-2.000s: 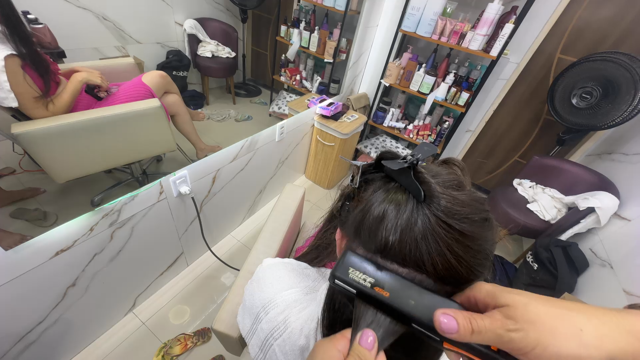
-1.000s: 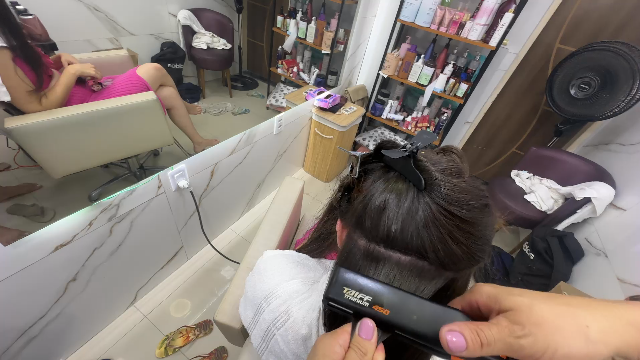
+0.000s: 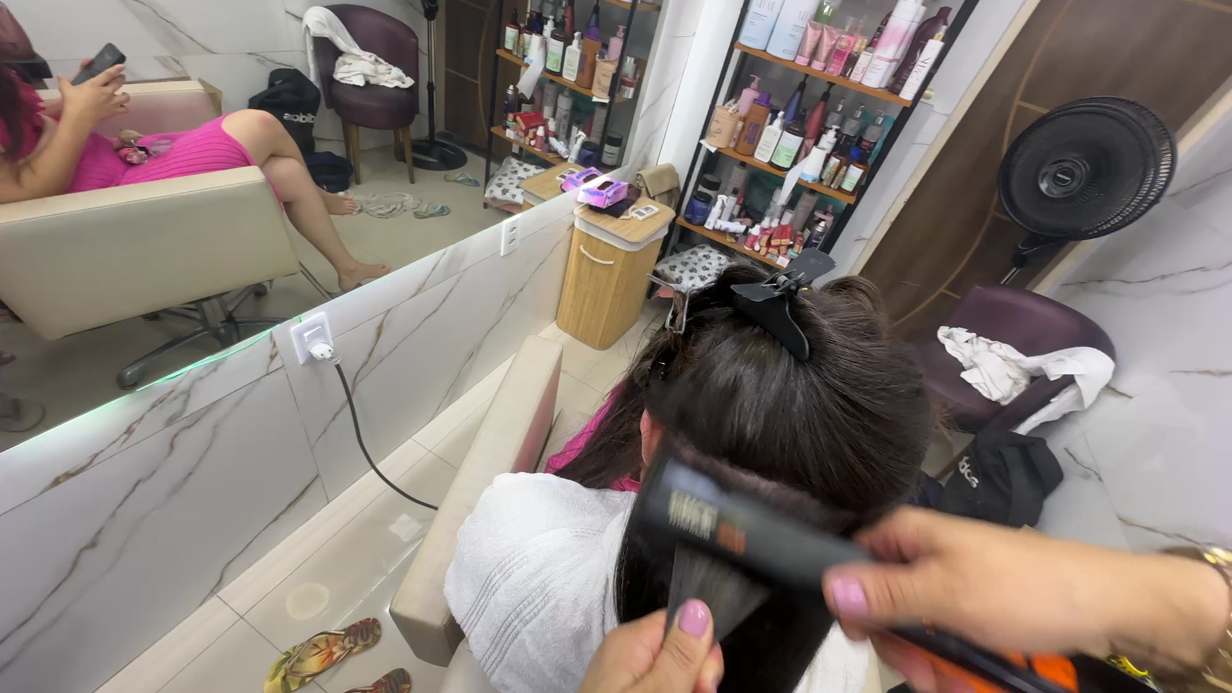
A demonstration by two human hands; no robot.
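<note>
A black flat iron [image 3: 770, 539] with some blur lies across the dark hair [image 3: 818, 404] at the back of a seated person's head. My right hand [image 3: 1001, 587] grips its handle from the right. Below the plates, my left hand [image 3: 659, 650] pinches a thin section of hair that runs up to the iron. The upper hair is gathered on the crown under a black claw clip [image 3: 784, 298], with a metal clip [image 3: 680, 298] at its left. Over the person's shoulders is a white towel [image 3: 539, 577].
A beige salon chair [image 3: 481, 510] holds the person. A power cord [image 3: 371, 443] runs from a wall outlet [image 3: 313, 339]. Around stand a wooden bin [image 3: 606, 279], a bottle shelf [image 3: 789, 173], a black fan [image 3: 1083, 173] and a purple chair [image 3: 1011, 332]. Flip-flops [image 3: 322, 654] lie on the floor.
The mirror reflection now shows the seated person holding up a phone; before, the hands rested in the lap. Both my hands stay at the iron and hair throughout.
</note>
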